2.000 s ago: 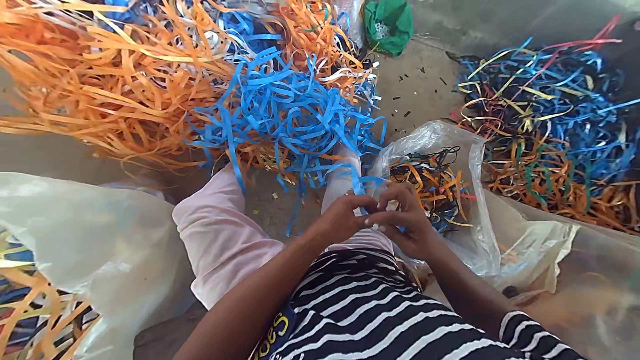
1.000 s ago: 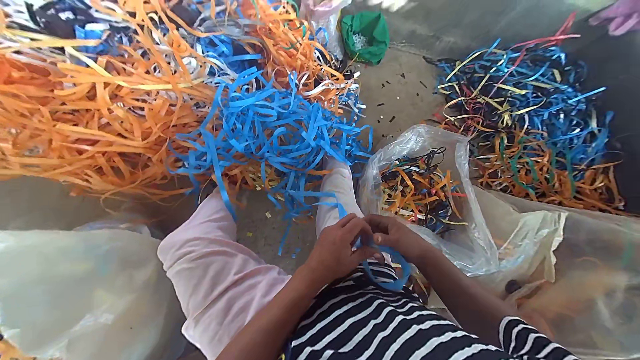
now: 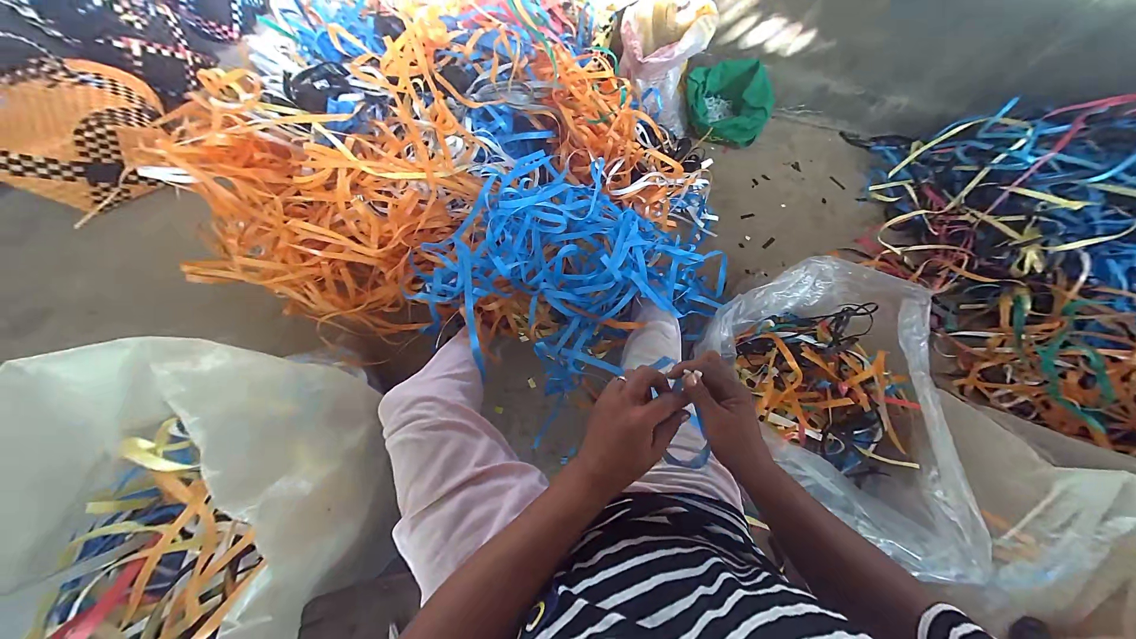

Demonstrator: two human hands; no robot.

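My left hand [image 3: 628, 426] and my right hand [image 3: 723, 413] meet over my lap, fingertips pinching a blue plastic strap [image 3: 690, 460] between them. The strap curls below the fingers, and another part of it runs up and left toward the pile. Something small and whitish shows at the right fingertips; I cannot tell what it is. Beyond my knees a tangle of blue plastic straps [image 3: 568, 240] lies against a heap of orange straps [image 3: 328, 213].
Clear plastic bags of mixed straps stand at right [image 3: 919, 355] and left [image 3: 293, 444]. Another strap pile [image 3: 1047, 266] lies far right. A green sack [image 3: 754, 102] and a pinkish sack [image 3: 652, 44] stand at the back. A woven orange-and-black piece [image 3: 80, 133] lies upper left.
The blue strap looped out to the right of my hands a second ago; now its curl hangs below them. The view has shifted, bringing the woven piece in.
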